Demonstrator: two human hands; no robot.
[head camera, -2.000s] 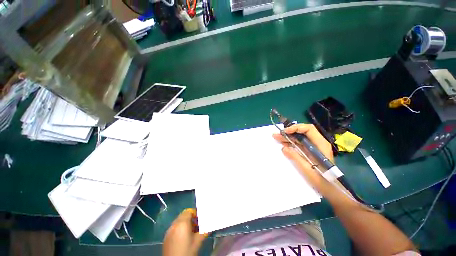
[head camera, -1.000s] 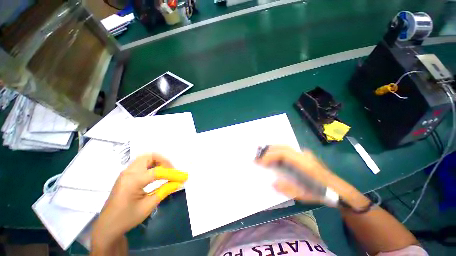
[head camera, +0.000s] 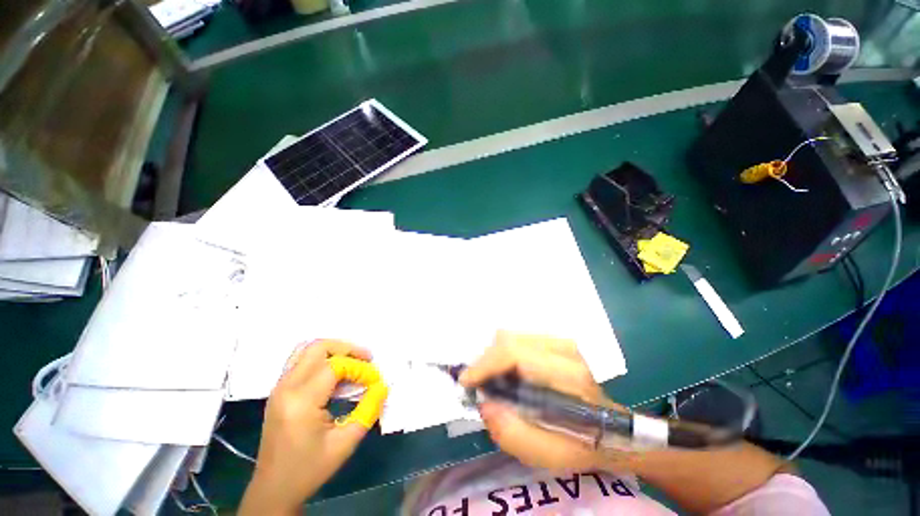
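White solar panels lie back up on the green bench, one sheet reaching out to the right under my hands. My right hand is shut on the black soldering iron; its tip points left, close over the white panel surface. Whether it touches is too blurred to tell. My left hand, with yellow finger covers on thumb and finger, is just left of the tip, its fingertips closed together over the panels. Whether something thin is between them cannot be seen.
A fanned panel pile with cables lies at left. One panel lies cell face up behind. At right are the black iron stand, yellow sponge, white strip and soldering station with a solder reel.
My right hand has brought the iron left and down towards my left hand. My left hand has come up over the panels from the bench edge. The view has shifted, and the panels overlap differently.
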